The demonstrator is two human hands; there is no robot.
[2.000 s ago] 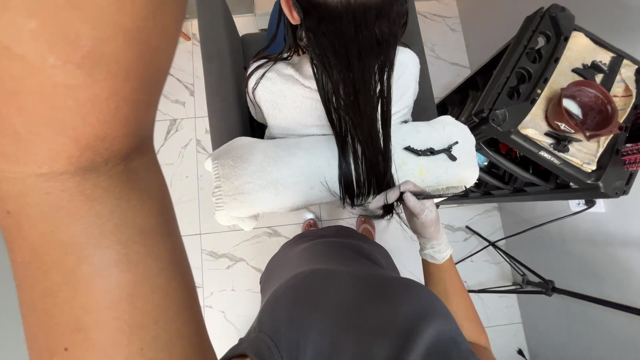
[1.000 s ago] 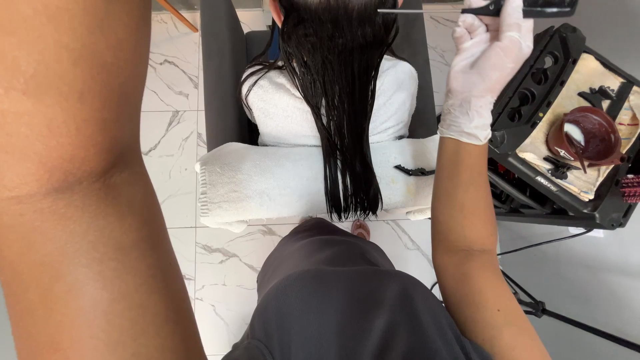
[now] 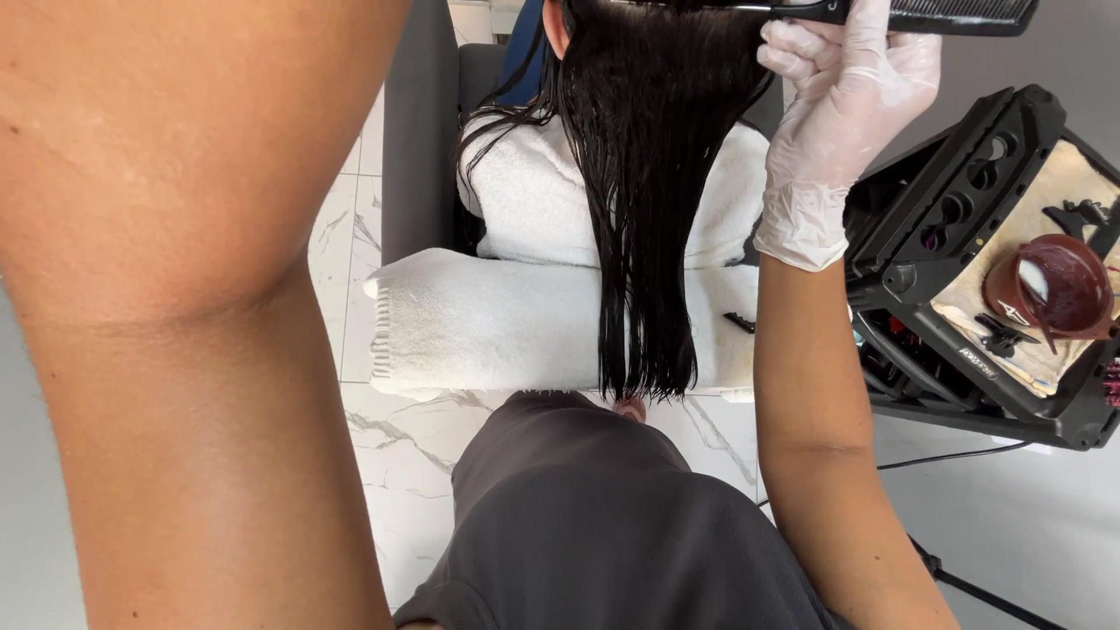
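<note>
My right hand (image 3: 853, 114), in a white translucent glove, holds a black tail comb (image 3: 954, 14) at the top edge. Its thin metal tail points left and lies against the upper part of a seated person's long, wet, dark hair (image 3: 652, 175). The hair hangs straight down over a white towel (image 3: 534, 210) on the person's shoulders and over a towel-covered chair back (image 3: 490, 324). A black hair clip (image 3: 739, 322) lies on that towel, partly hidden by my right forearm. My left arm fills the left side; my left hand is beyond the frame.
A black salon trolley (image 3: 910, 289) stands at the right, its top lined with a stained cloth (image 3: 1063, 188). On it are a dark red tint bowl (image 3: 1081, 289) and black clips (image 3: 1002, 337). Dark stand legs (image 3: 971, 591) and a cable (image 3: 954, 455) are at the lower right.
My right hand has moved from the hair ends up to the top of the hair with the comb. The hair ends, beside that hand earlier, now hang free.
</note>
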